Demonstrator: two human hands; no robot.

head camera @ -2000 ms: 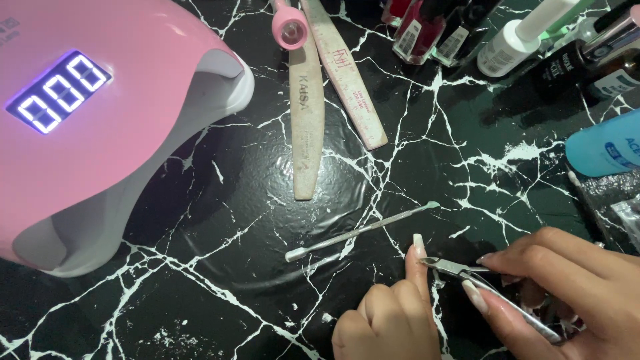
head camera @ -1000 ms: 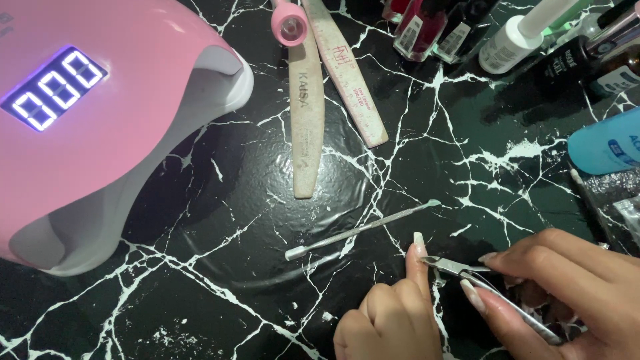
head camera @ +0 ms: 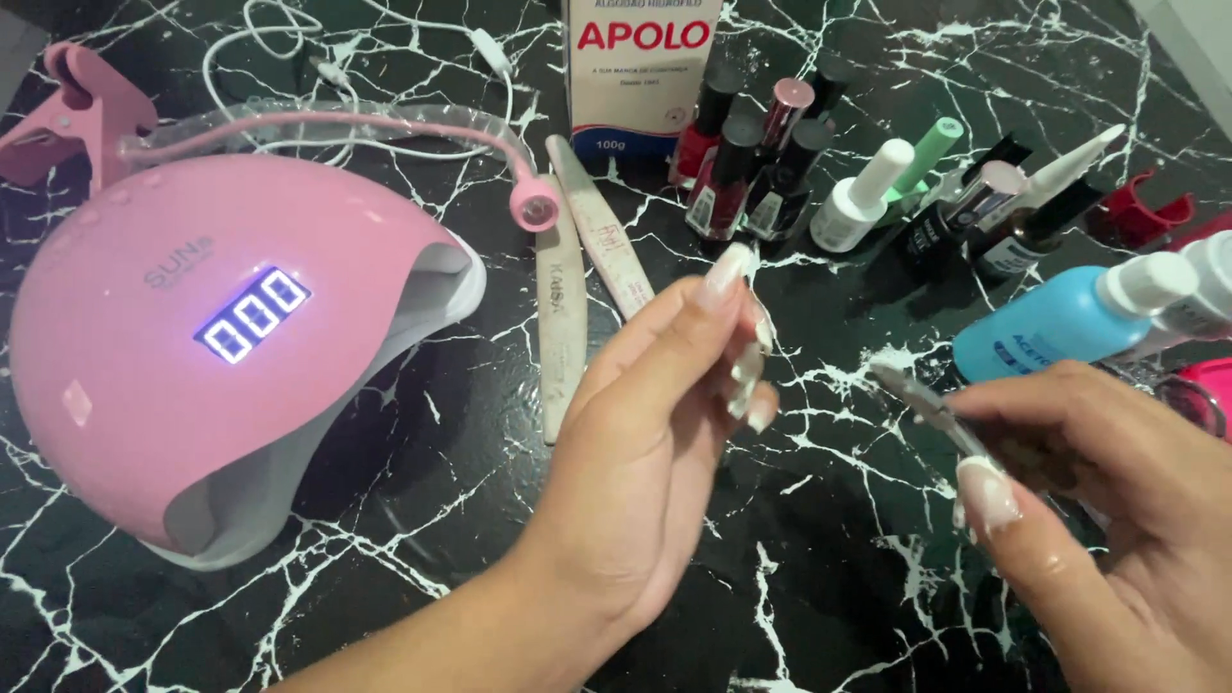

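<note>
My left hand (head camera: 635, 443) is raised over the black marbled table, its fingers curled and slightly apart, with nothing seen in them. The long pale nails of its thumb and fingers point up and to the right. At the right, my right hand (head camera: 1088, 510) holds metal cuticle nippers (head camera: 929, 404) between thumb and fingers. Their jaws point up and left, apart from the left hand; the handles are mostly hidden by the fingers. Behind the left hand lie two nail files, one upright in view (head camera: 561, 308) and one slanted (head camera: 602, 231). The metal cuticle pusher is not visible.
A pink nail lamp (head camera: 125, 318) with a lit display stands left, a small pink gooseneck light (head camera: 534, 204) above it. A cotton box (head camera: 640, 87), nail polish bottles (head camera: 720, 183), a white bottle (head camera: 847, 217) and a blue acetone bottle (head camera: 1035, 318) stand along the back and right.
My left hand has left the nippers' jaws and is raised, turned and uncurled somewhat. The right hand still holds the nippers, now away from the left fingers. The view has shifted, showing more of the table's back.
</note>
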